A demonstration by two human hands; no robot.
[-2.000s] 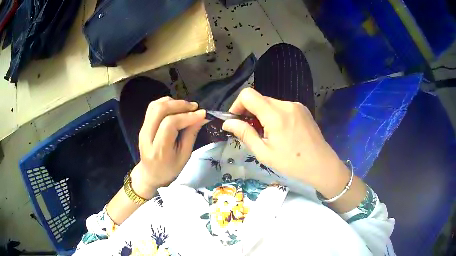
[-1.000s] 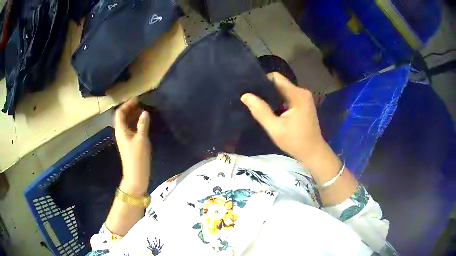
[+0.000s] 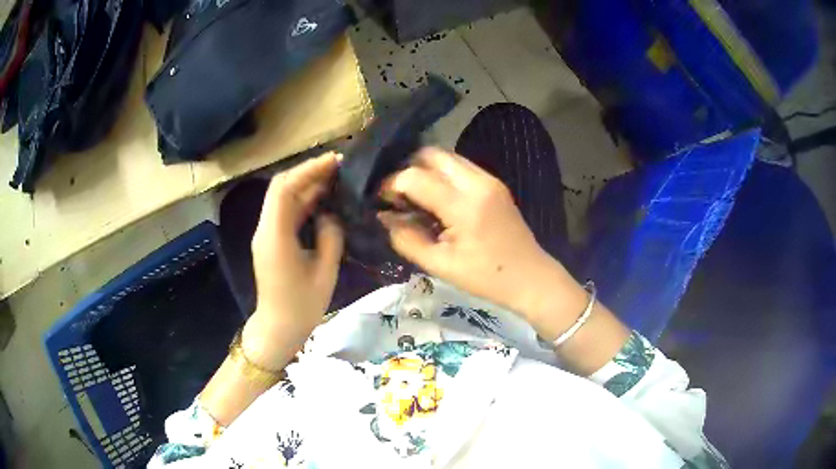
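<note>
A black sewn piece [image 3: 385, 137] is bunched between my hands above my lap, blurred, with one end pointing up and away to the right. My left hand [image 3: 298, 238] grips its left side with fingers and thumb. My right hand [image 3: 467, 229] has its fingers curled at the piece's right side; what lies inside the fingers is hidden, and no snips can be made out.
Black pieces with pale logos [image 3: 247, 69] lie on a cardboard sheet [image 3: 321, 101] at upper left, beside another dark pile [image 3: 73, 82]. A blue crate [image 3: 69, 339] stands at lower left. Blue bins [image 3: 632, 73] and a blue plastic sheet [image 3: 687, 220] are at right. Dark scraps dot the tiled floor.
The piece was spread wide between my hands a second ago and is now bunched up. My hands have come closer together over my lap.
</note>
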